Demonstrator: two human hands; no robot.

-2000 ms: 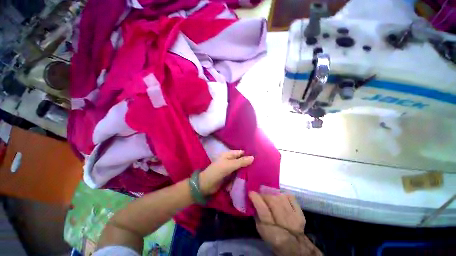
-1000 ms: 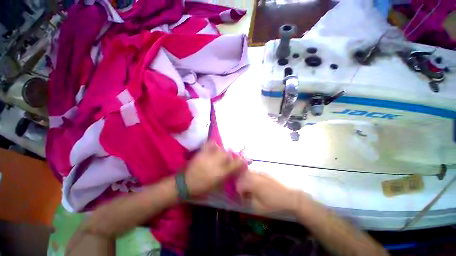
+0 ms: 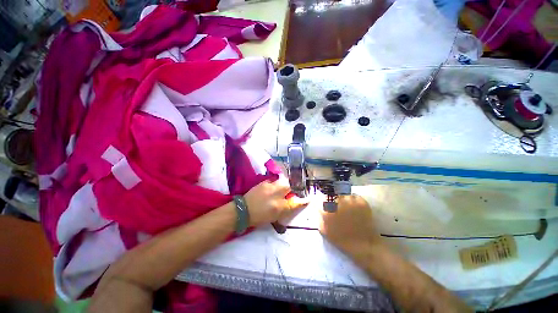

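Observation:
A large crumpled heap of hot-pink garment with pale lilac areas (image 3: 165,159) lies left of the white sewing machine head (image 3: 342,131). My left hand (image 3: 269,202), with a dark band on the wrist, is on the pink cloth's edge just left of the needle area, fingers pointing to the bright lamp spot. Its fingertips are washed out by the light. My right hand (image 3: 349,223) is under the front of the head by the presser foot area. Its fingers are hidden behind the machine parts and glare, so what it holds cannot be told. The curved metal take-up guard (image 3: 297,168) stands above.
A bobbin winder with a red-centred bobbin (image 3: 529,105) is on top of the head. A tan paper sticker (image 3: 488,252) is on the bed at the right. An orange panel (image 3: 24,260) is at lower left. White cloth (image 3: 391,40) and pink cloth (image 3: 520,27) lie behind the machine.
Both hands have moved from the table's front edge up to the needle area, taking the garment's edge along. The view has shifted, showing the bobbin winder more fully.

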